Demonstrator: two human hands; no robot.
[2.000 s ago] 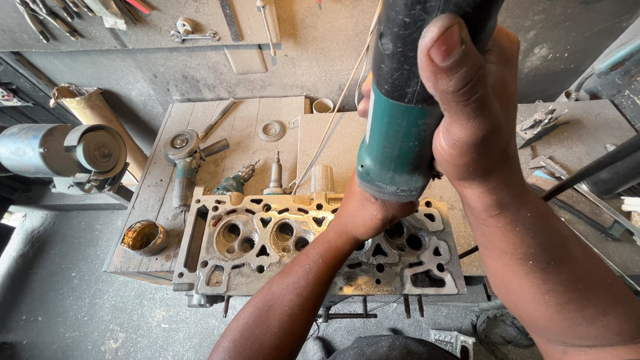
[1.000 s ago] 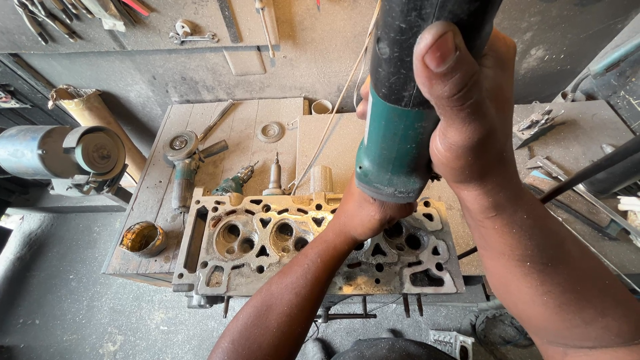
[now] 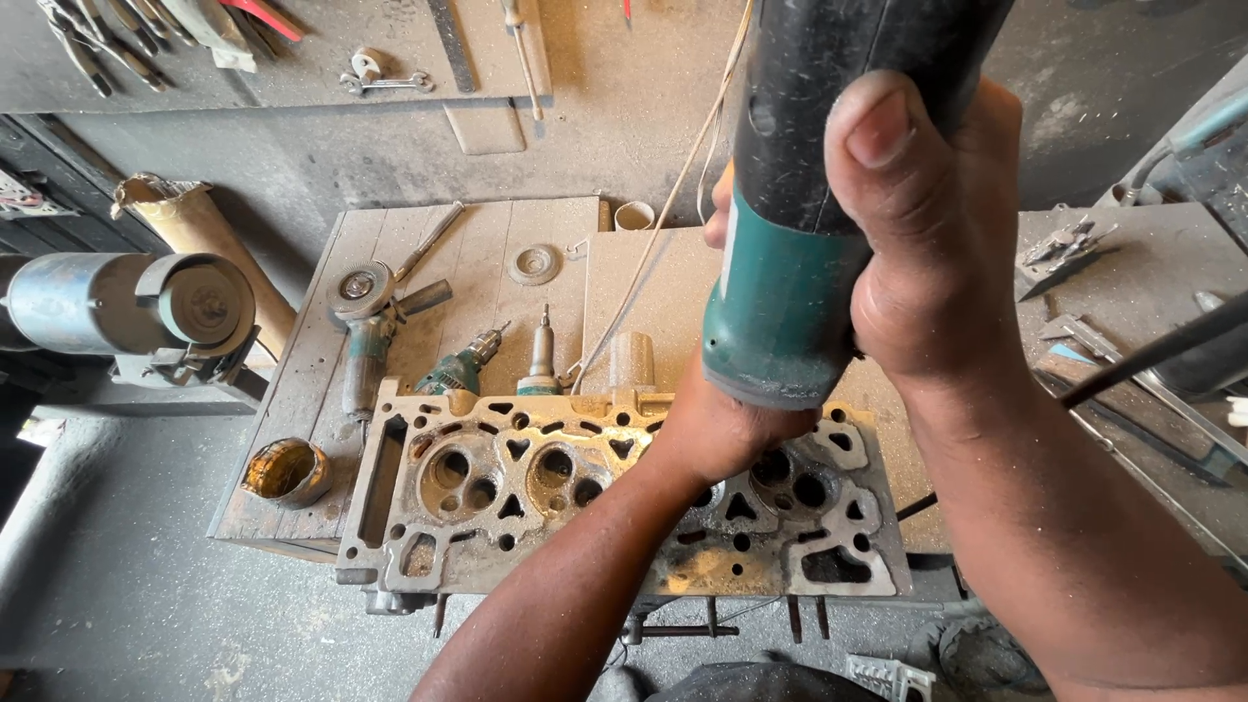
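A green and black handheld power tool (image 3: 795,283) fills the upper middle of the view, and its working end is hidden. My right hand (image 3: 916,224) is wrapped around its black body, thumb on the near side. Under the tool's lower end is my left hand (image 3: 736,429), over the middle of an aluminium engine cylinder head (image 3: 458,575); its fingers are mostly hidden, so what they grip cannot be seen. The cylinder head lies along the front edge of the bench, combustion chambers and valve openings facing up. Bright metal dust covers parts of its face.
On the wooden bench (image 3: 302,390) lie an angle grinder (image 3: 366,341), a drill (image 3: 463,366), a die grinder (image 3: 541,361), a disc (image 3: 533,263) and an open tin (image 3: 286,473). A bench grinder (image 3: 200,302) stands left. A caliper (image 3: 1121,356) lies right; a black hose or bar crosses there.
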